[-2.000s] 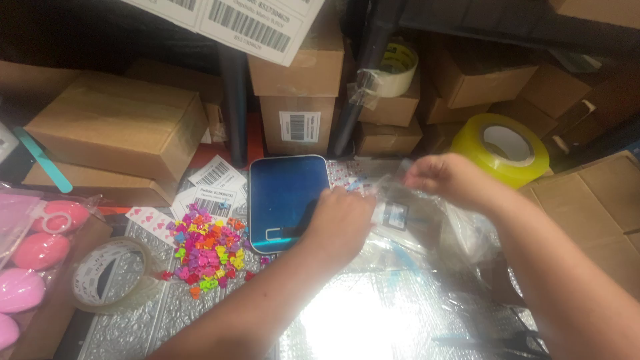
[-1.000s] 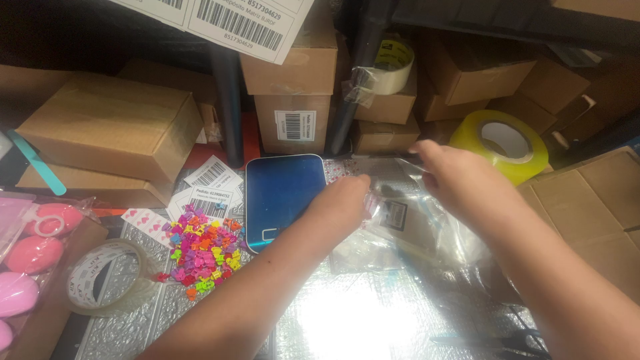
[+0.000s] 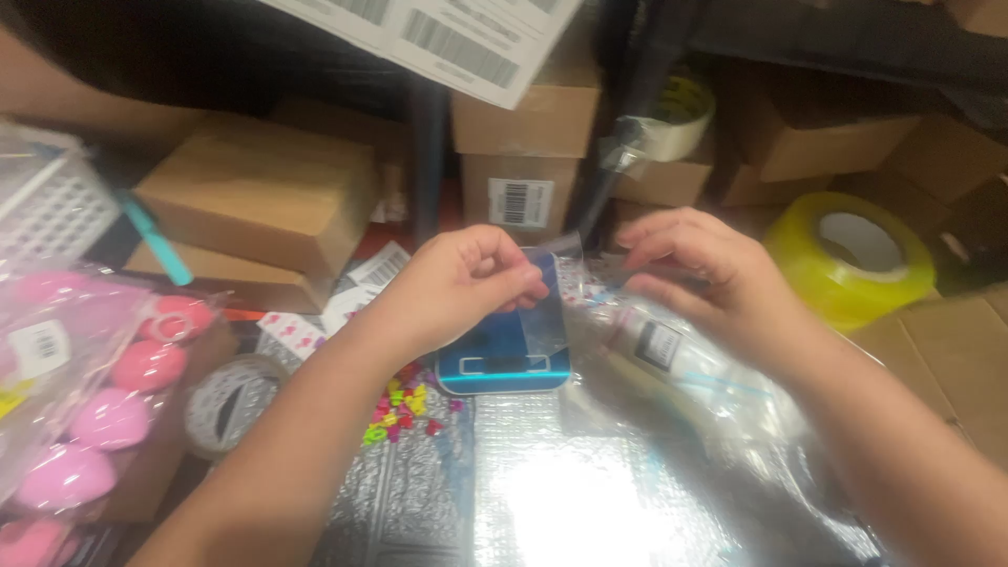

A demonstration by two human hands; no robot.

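My left hand (image 3: 488, 276) pinches a small clear plastic bag (image 3: 551, 315) by its edge, above a blue digital scale (image 3: 465, 358). Just to the right, my right hand (image 3: 685, 264) is raised with its fingers apart and nothing visible between them. Below that hand lies a larger clear plastic bag (image 3: 709, 386) with a labelled packet (image 3: 657, 345) in or under it; which one I cannot tell. Small multicoloured plastic pieces (image 3: 402, 409) form a pile left of the scale, partly hidden by my left forearm.
Pink sponges (image 3: 110, 417) in plastic packaging and a roll of clear tape (image 3: 232, 405) are at the left. Cardboard boxes (image 3: 260, 189) stand behind. A large yellow tape roll (image 3: 850, 252) sits at the right, beside an open carton (image 3: 937, 362). Barcode sheets (image 3: 465, 39) hang overhead.
The small clear bag now shows in my left hand, which is up over the scale. My right hand has come off the larger bag. The view has shifted left.
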